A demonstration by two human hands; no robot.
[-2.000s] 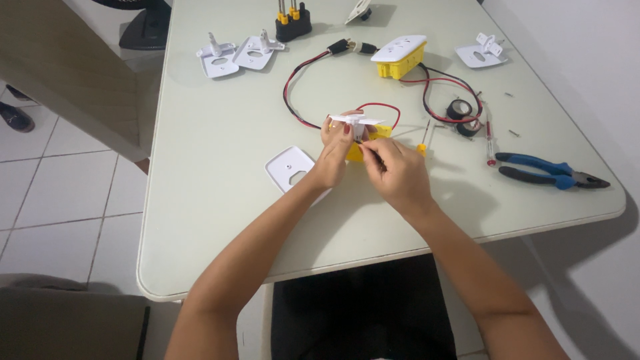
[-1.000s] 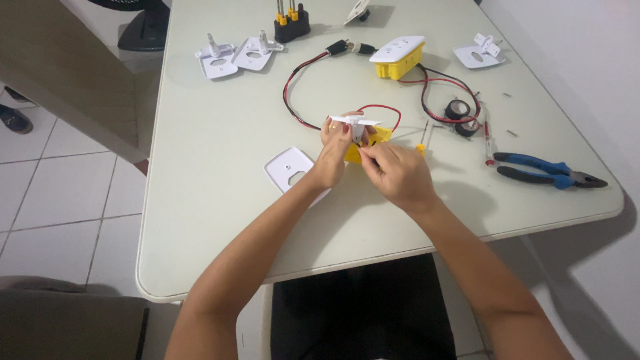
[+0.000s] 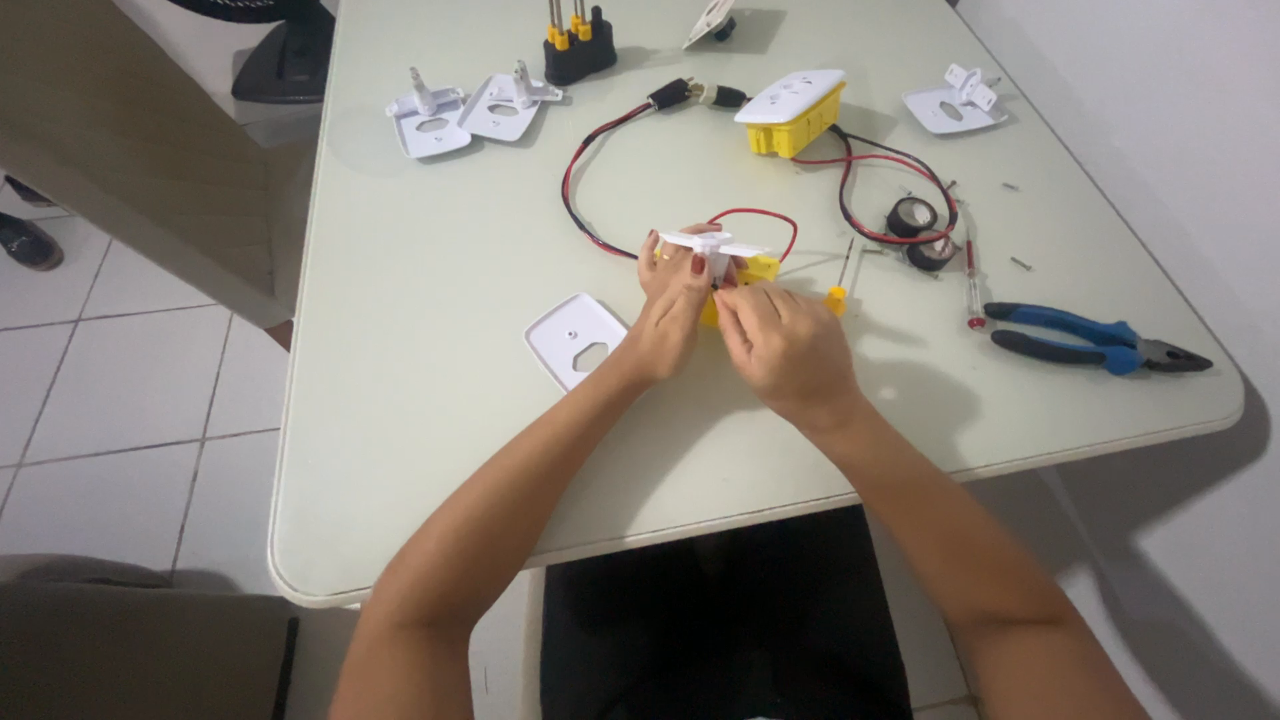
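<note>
My left hand (image 3: 675,305) holds a white plastic outlet mounting frame (image 3: 715,245) tilted over a yellow electrical box (image 3: 762,268). The fingertips of my right hand (image 3: 785,345) pinch something small and dark at the frame's underside, probably a wire end; the fingers hide most of it. A red wire (image 3: 755,212) loops behind the box, and a red-and-black cable (image 3: 568,185) runs to it from a plug (image 3: 672,93). A white cover plate (image 3: 570,335) lies left of my hands. To their right is a screwdriver with a yellow handle (image 3: 836,298).
Blue combination pliers (image 3: 1120,345), a tester screwdriver (image 3: 974,290), rolls of black tape (image 3: 912,217) and loose screws lie on the right. Farther back are an assembled outlet box (image 3: 793,115), white plates with frames (image 3: 430,125) and a black screwdriver stand (image 3: 580,55).
</note>
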